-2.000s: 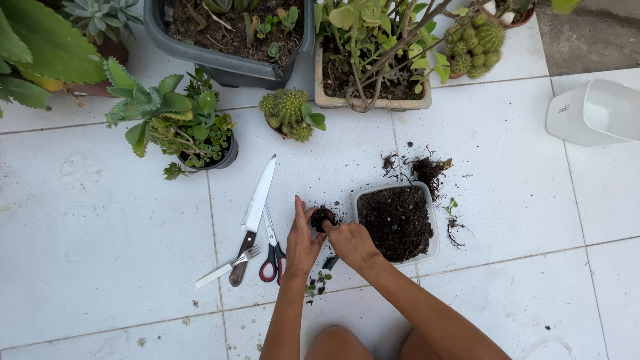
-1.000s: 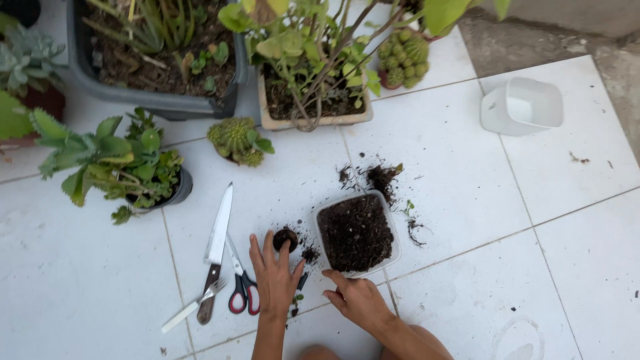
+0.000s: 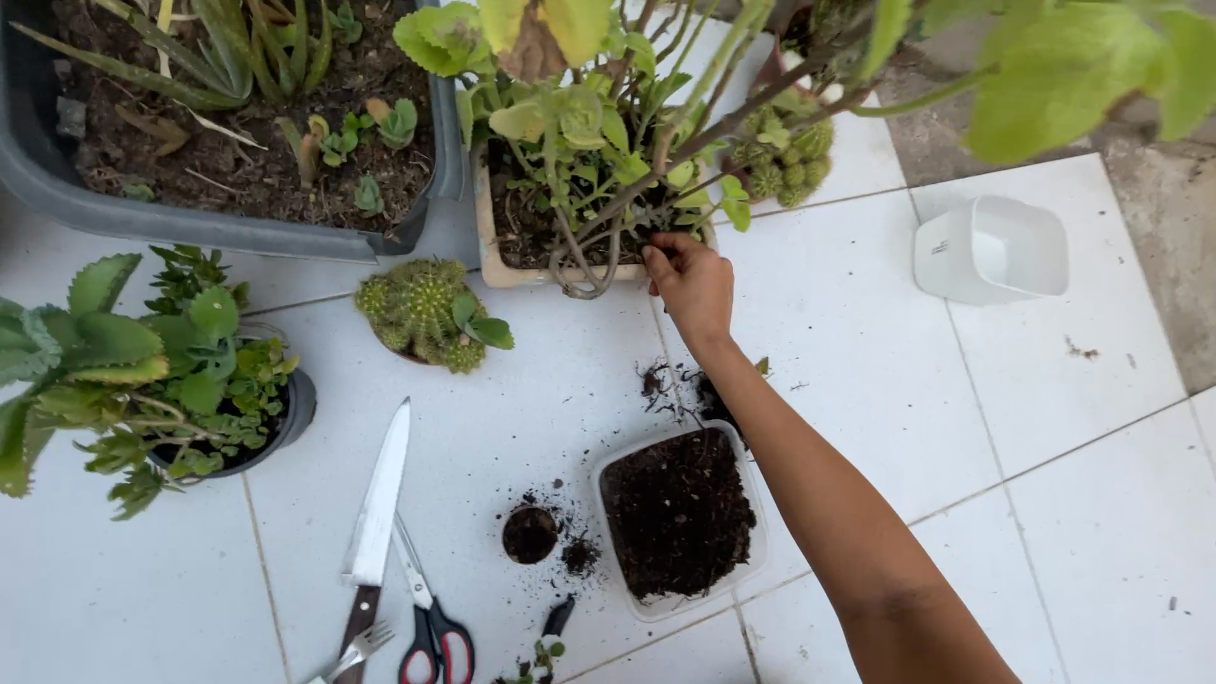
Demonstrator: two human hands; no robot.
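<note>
My right hand (image 3: 698,285) reaches to the right front corner of a rectangular planter (image 3: 560,275) with leafy stems, its fingers bent at the rim; whether they pinch anything cannot be made out. My left hand is out of view. Below my forearm stands a clear plastic tub (image 3: 617,594) filled with dark soil (image 3: 679,508). A small round pot (image 3: 529,534) with soil inside stands left of the tub, and loose soil (image 3: 579,556) lies between them. A small cutting (image 3: 541,660) lies at the bottom edge.
At lower left lie a kitchen knife (image 3: 380,503), scissors (image 3: 432,617) and a fork (image 3: 359,651). A cactus (image 3: 423,309), a potted succulent (image 3: 204,389) and a large grey planter (image 3: 228,228) stand further back. An empty white plastic container (image 3: 993,252) is at the right.
My right hand has moved from beside the soil tub up to the leafy planter. My left hand, earlier at the small pot, has gone out of view. The view has shifted closer to the plants.
</note>
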